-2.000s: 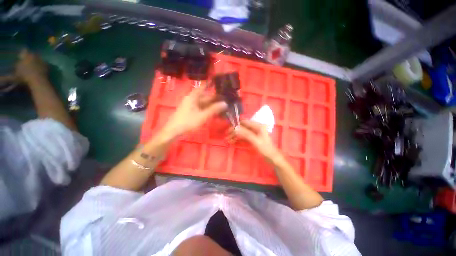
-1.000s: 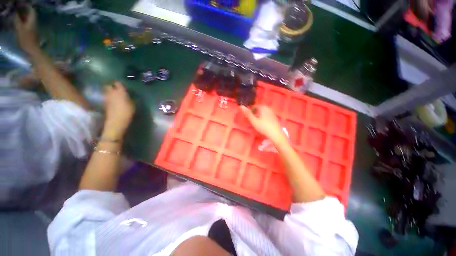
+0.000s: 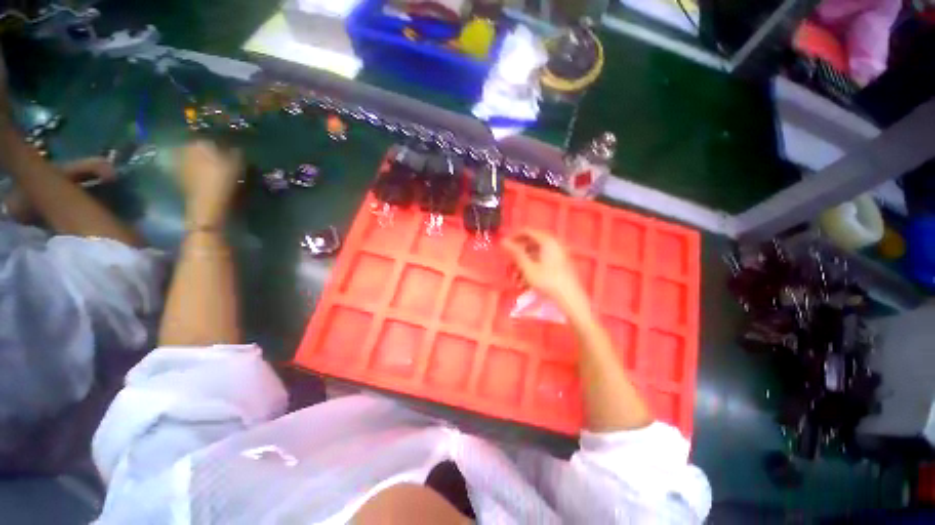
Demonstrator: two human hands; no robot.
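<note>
A red pocketed tray lies in front of me. Black clips with silver wire handles stand in its upper left pockets, apparently clamped on cases. My right hand is over the tray's middle, fingers curled, with a white cloth at its lower side and a small dark thing at its fingertips. The cloth seems held, but the grip is partly hidden. My left hand is blurred over the green bench, left of the tray; its grip is unclear. Small dark shiny cases lie between it and the tray; another lies nearer the tray.
A clip pile and a pale machine are at right. A small bottle stands behind the tray, by the metal strip. A blue bin and tape rolls are farther back. A neighbour's arm is at far left.
My left hand has left the tray and moved far left over the bench. The dark clip held over the tray earlier now stands in the upper row. The view has also shifted.
</note>
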